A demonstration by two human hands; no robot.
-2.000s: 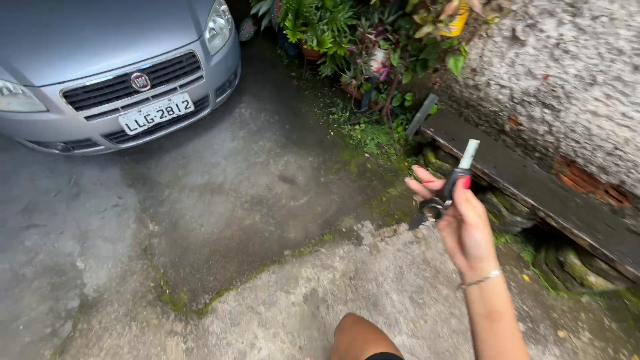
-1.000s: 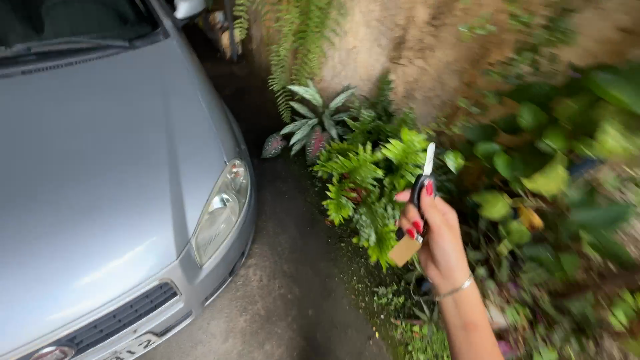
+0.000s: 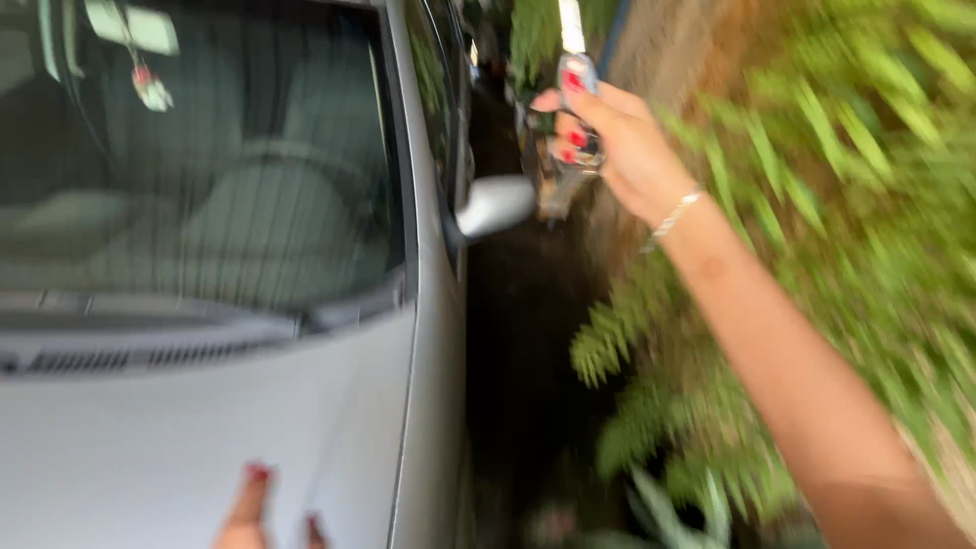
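My right hand (image 3: 610, 137) is raised at upper centre right, holding a flip car key (image 3: 573, 57) whose metal blade points up. A key ring with a tag hangs below the fingers, blurred. Parts of my left hand (image 3: 248, 507) show at the bottom edge, over the hood of a silver car (image 3: 305, 427); two fingertips are visible, the rest is cut off. The car's windshield (image 3: 206, 175) and side mirror (image 3: 496, 206) lie beyond, with the mirror to the lower left of my right hand.
A dark, narrow passage (image 3: 518, 320) runs between the car's side and a wall (image 3: 679, 46). Ferns (image 3: 839, 229) reach out from the right, beside my forearm. Blurred items (image 3: 553, 179) stand farther down the passage, past the mirror.
The view has moved closer to the car, from its front to the windshield and mirror. My left fingertips have come into view. The key remains in my right hand.
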